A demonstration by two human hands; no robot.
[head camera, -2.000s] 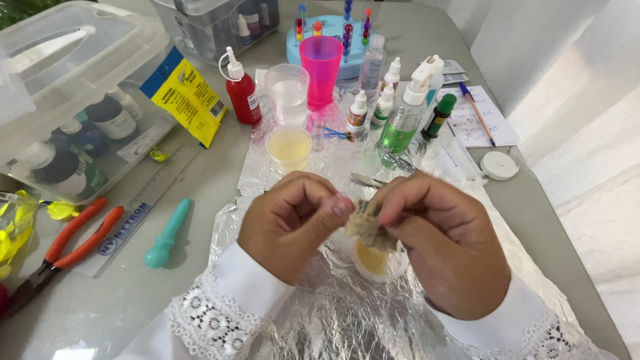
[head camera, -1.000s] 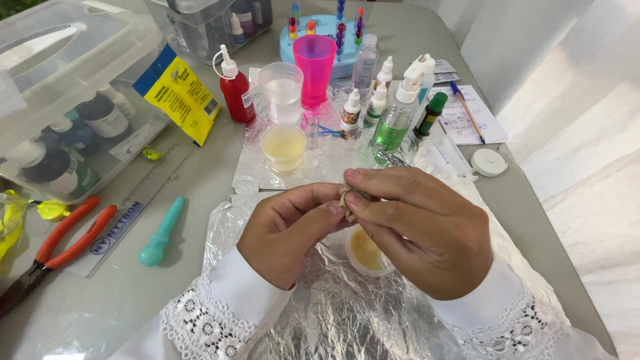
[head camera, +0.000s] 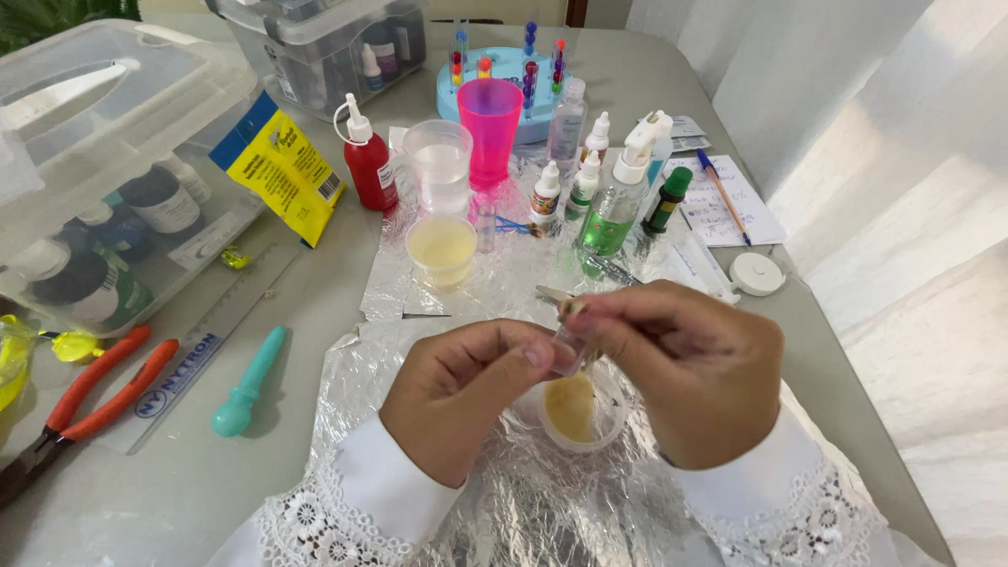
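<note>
My left hand (head camera: pixel 480 394) holds a small clear plastic tube (head camera: pixel 568 350) between thumb and fingers, tilted. At its upper end, my right hand (head camera: pixel 685 370) pinches a small brownish piece (head camera: pixel 570 309), mostly hidden by the fingertips. Below both hands a clear round cup (head camera: pixel 583 437) with yellowish material stands on crumpled aluminium foil (head camera: pixel 488 488). Behind the left hand is a plastic cup of pale yellow liquid (head camera: pixel 441 246). A metal blade tip (head camera: pixel 553 294) and a metallic tool (head camera: pixel 613 270) lie just beyond the right hand.
Beyond stand a red bottle (head camera: pixel 370 169), a clear cup (head camera: pixel 438 169), a pink cup (head camera: pixel 490 130), dropper bottles (head camera: pixel 546 193) and a spray bottle (head camera: pixel 613 209). At left are pliers (head camera: pixel 98 386), a ruler (head camera: pixel 209 346), a teal dropper (head camera: pixel 250 382) and a storage box (head camera: pixel 181 228). Paper (head camera: pixel 728 201) lies right.
Earlier both hands held a brownish piece between them; now my left hand holds a clear tube, and the piece stays in my right fingers at its end.
</note>
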